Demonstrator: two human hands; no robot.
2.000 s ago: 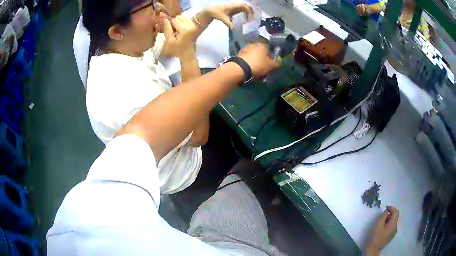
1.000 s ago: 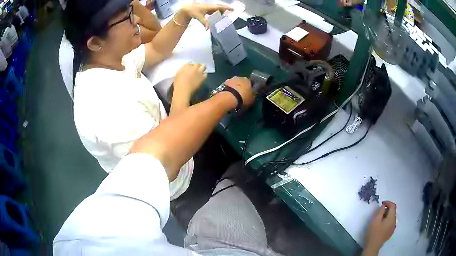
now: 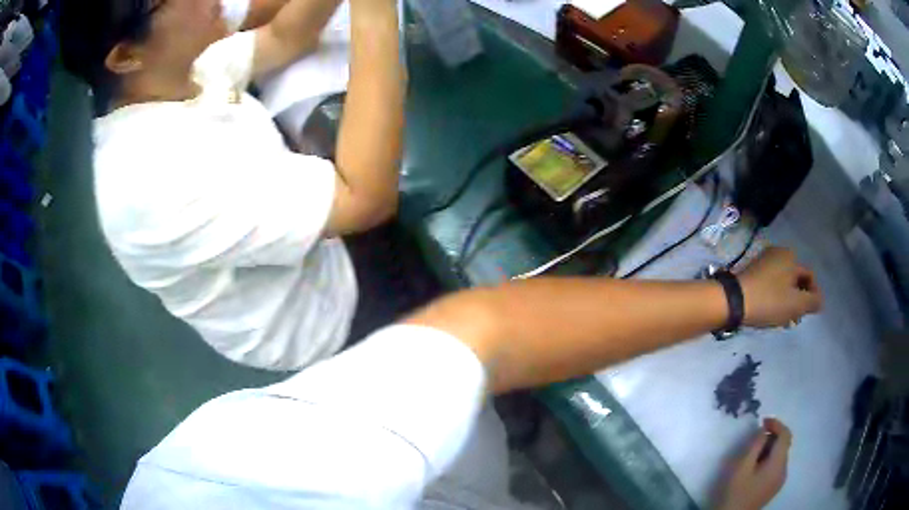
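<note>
Small dark parts (image 3: 739,386) lie in a loose pile on the white sheet (image 3: 658,398). My left hand (image 3: 782,290), with a dark band on the wrist, is above the sheet just beyond the pile. Its fingers are curled and I cannot tell if anything is in them. My right hand (image 3: 759,466) is at the near side of the pile, partly cut off by the bottom edge. A small dark piece shows between its thumb and fingers.
A black unit with a yellow label (image 3: 558,167) stands left of a green post (image 3: 750,75). Behind it is a brown-orange box (image 3: 620,32). Cables cross the bench near a tied white coil (image 3: 722,227). A seated person (image 3: 214,214) is at left. Dark fans (image 3: 865,438) lie at right.
My left hand has swung from the neighbour's side at left across to the white sheet. My right hand stays near the pile. The neighbour's arm is raised and the view has shifted.
</note>
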